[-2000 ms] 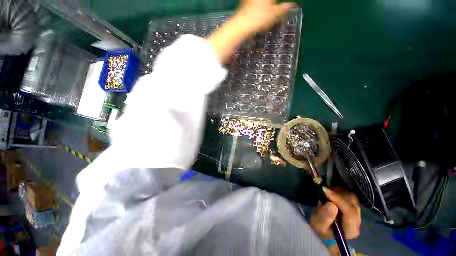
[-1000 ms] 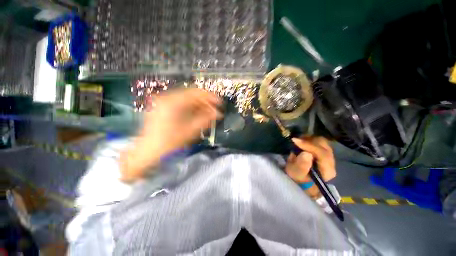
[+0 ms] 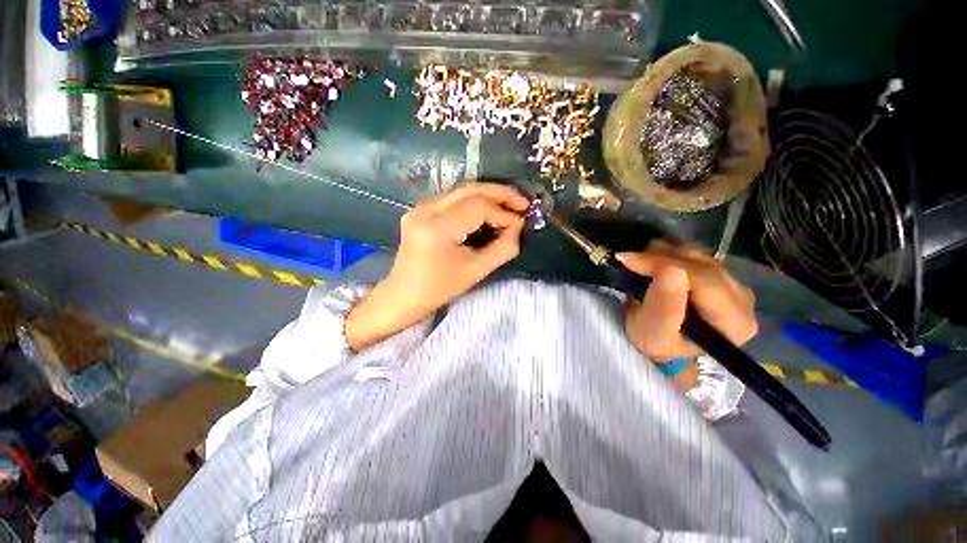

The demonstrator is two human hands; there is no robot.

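My left hand (image 3: 451, 249) is at the centre with thumb and index finger pinched together beside a tiny shiny workpiece (image 3: 537, 214). The thin solder wire (image 3: 286, 168) runs from the spool at the left to these fingers. My right hand (image 3: 689, 300) holds the black soldering iron (image 3: 751, 371) like a pen. The iron's tip is at the workpiece; whether they touch is too small to tell. A pile of gold-and-white parts (image 3: 509, 98) lies just behind the hands, and a pile of dark-red parts (image 3: 288, 104) lies further left.
A round tub with metal shavings (image 3: 684, 127) stands behind my right hand, beside a black fan grille (image 3: 838, 212). A clear blister tray (image 3: 382, 48) lies at the back. The solder spool (image 3: 95, 125) and blue parts bin (image 3: 76, 19) are at the left; tweezers (image 3: 783, 21) lie behind the tub.
My left hand has come back from the tray to the work spot, its fingers now pinched at the workpiece. The iron's tip has moved from the tub to the workpiece. The view has moved closer.
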